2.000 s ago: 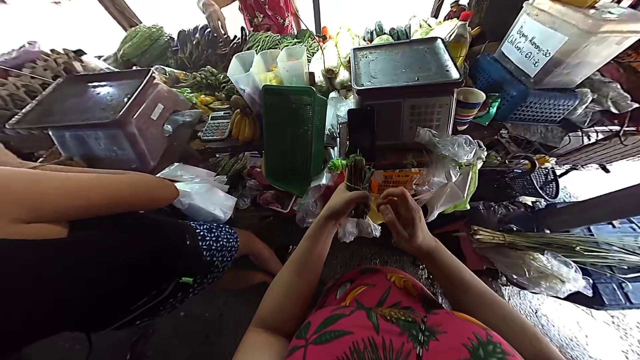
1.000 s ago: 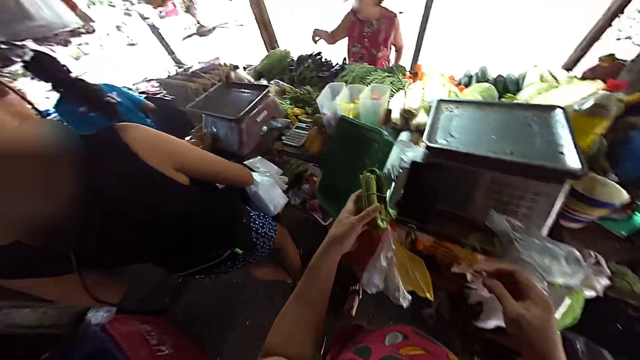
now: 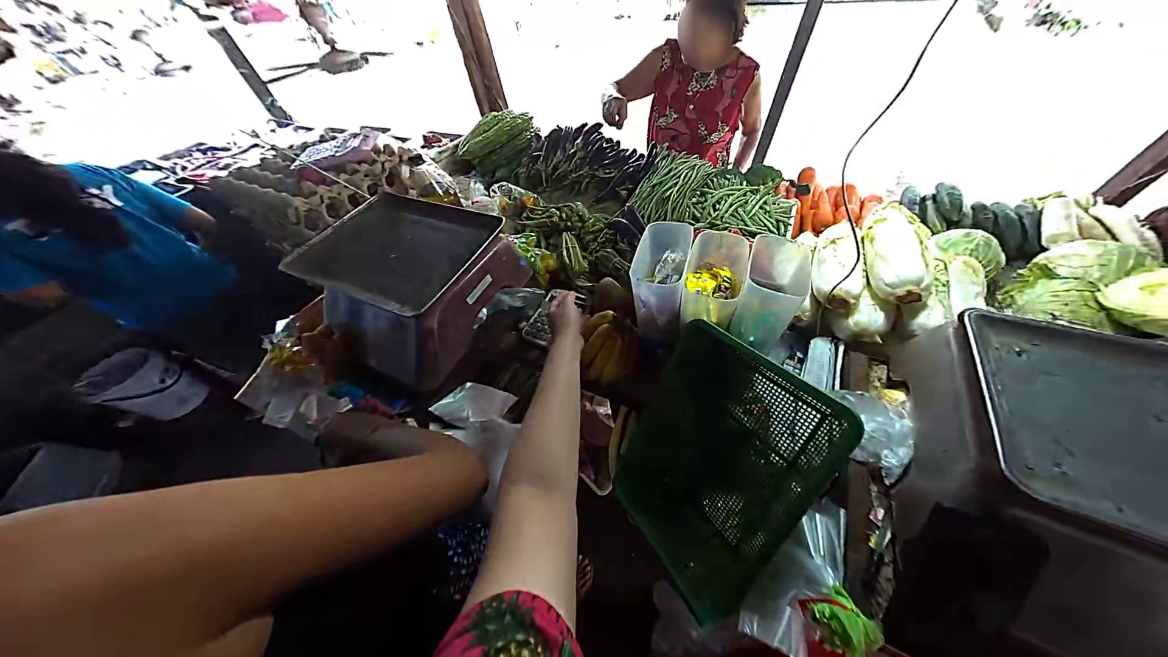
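Note:
My left hand point(image 3: 566, 318) is stretched forward, its fingers at the near right part of a calculator point(image 3: 540, 319) among the produce. Whether the fingers press or grip it cannot be made out, and nothing else shows in the hand. Ripe bananas point(image 3: 609, 349) lie just to the right of the hand. A white plastic bag point(image 3: 474, 403) is beside my forearm. My right hand is out of view. At the lower right, green leafy stalks point(image 3: 841, 620) lie in a clear plastic bag.
A co-worker's bent arm point(image 3: 365, 493) crosses at lower left. A tilted green plastic basket point(image 3: 671, 456) stands right of my forearm. Around are a tray-topped scale point(image 3: 981, 429), a lidded tub point(image 3: 456, 315), clear containers point(image 3: 659, 297), string beans point(image 3: 675, 190) and cabbages point(image 3: 1086, 269). A person point(image 3: 704, 100) stands beyond.
The view has turned left. My left hand has reached out to the calculator and the bundle of green stems no longer shows in it. My right hand has left the view.

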